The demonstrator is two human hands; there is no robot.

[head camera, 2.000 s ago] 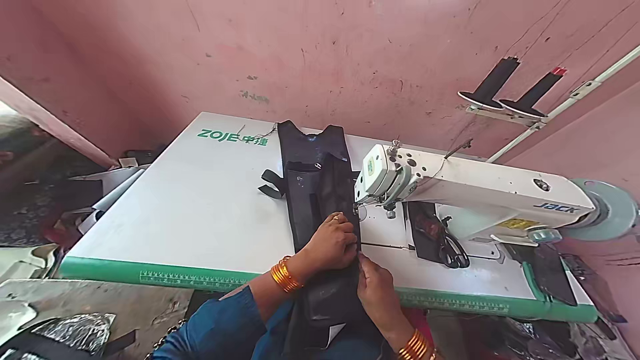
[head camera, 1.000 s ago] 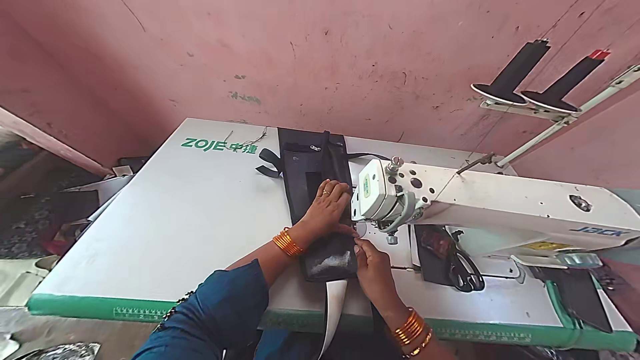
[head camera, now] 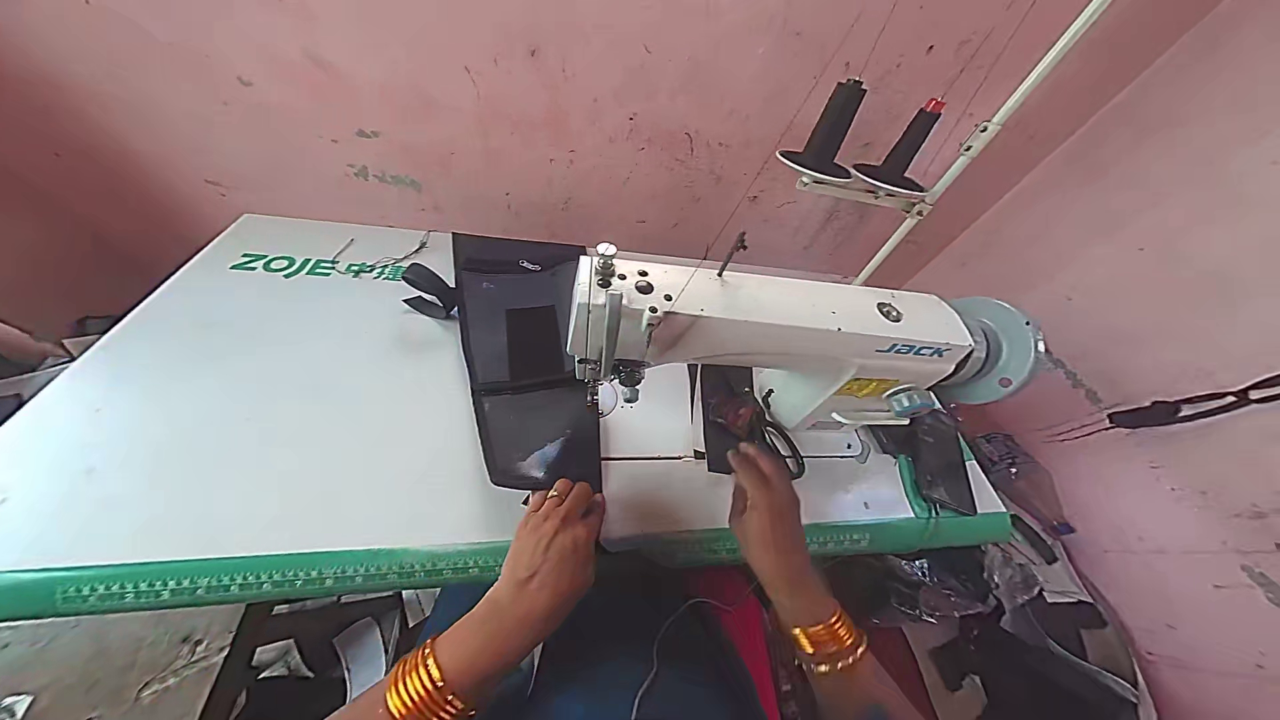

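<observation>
A dark fabric panel with a pocket lies lengthwise on the white sewing table, its right edge by the needle of the sewing machine. My left hand grips the panel's near end, with the fingers closed over its edge. A black strap loop sticks out at the panel's left side. My right hand is off the panel, at the near edge of a small dark piece beside black-handled scissors; whether its fingers hold anything cannot be told.
The machine's handwheel is at the right. Two thread cones stand on a rack behind. A dark pouch lies on the table's right end. Along the front edge runs a green measuring strip. Scraps lie below at right.
My right hand has left the panel and moved right, near the scissors. My left hand has moved down to the panel's near end. The white strip hanging there one second ago no longer shows.
</observation>
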